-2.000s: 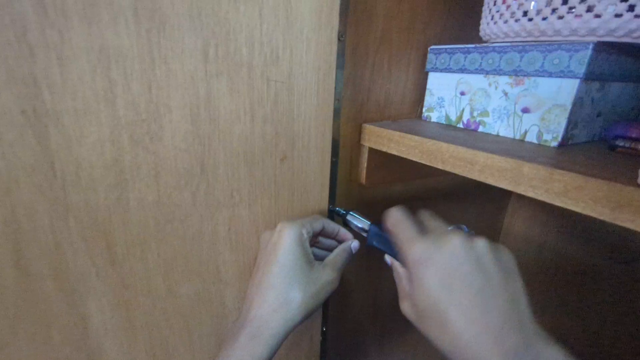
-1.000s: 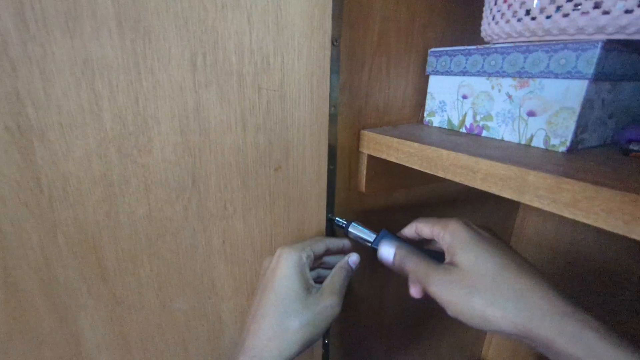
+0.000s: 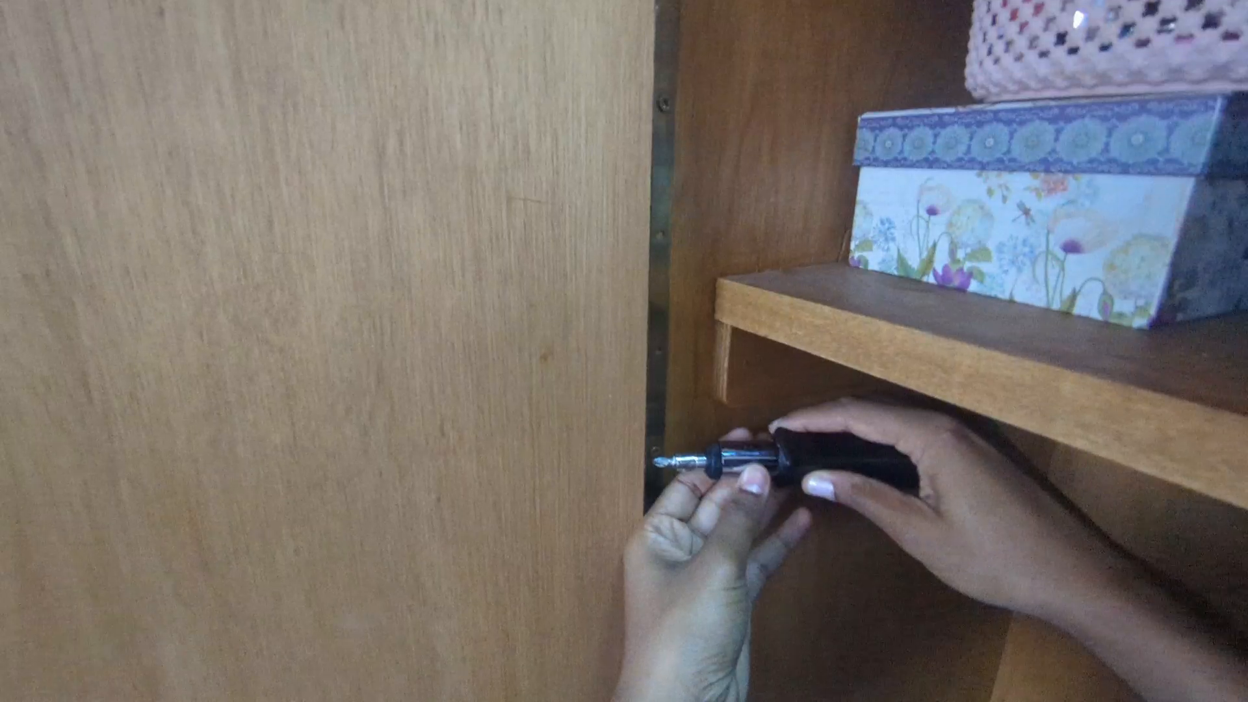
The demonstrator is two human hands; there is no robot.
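My right hand (image 3: 907,487) is wrapped around the black handle of a screwdriver (image 3: 746,460) with a metal shank and bit. Thumb and fingers of my left hand (image 3: 712,546) pinch the screwdriver's shiny collar from below. The bit points left, its tip at the metal hinge strip (image 3: 660,292) that runs upright along the edge of the wooden door (image 3: 341,341). Whether the tip touches a screw there is not clear. A screw (image 3: 664,103) shows higher up in the strip.
A wooden shelf (image 3: 975,375) juts out just above my right hand. On it stands a floral cardboard box (image 3: 1014,234) with a blue lid, and a pink woven basket (image 3: 1111,58) rests on that. The cabinet's side wall (image 3: 770,146) lies right of the hinge.
My left hand has moved from beside the hinge edge onto the screwdriver's collar. The screwdriver, tilted down to the right before, is now nearly level. My right hand still holds its handle.
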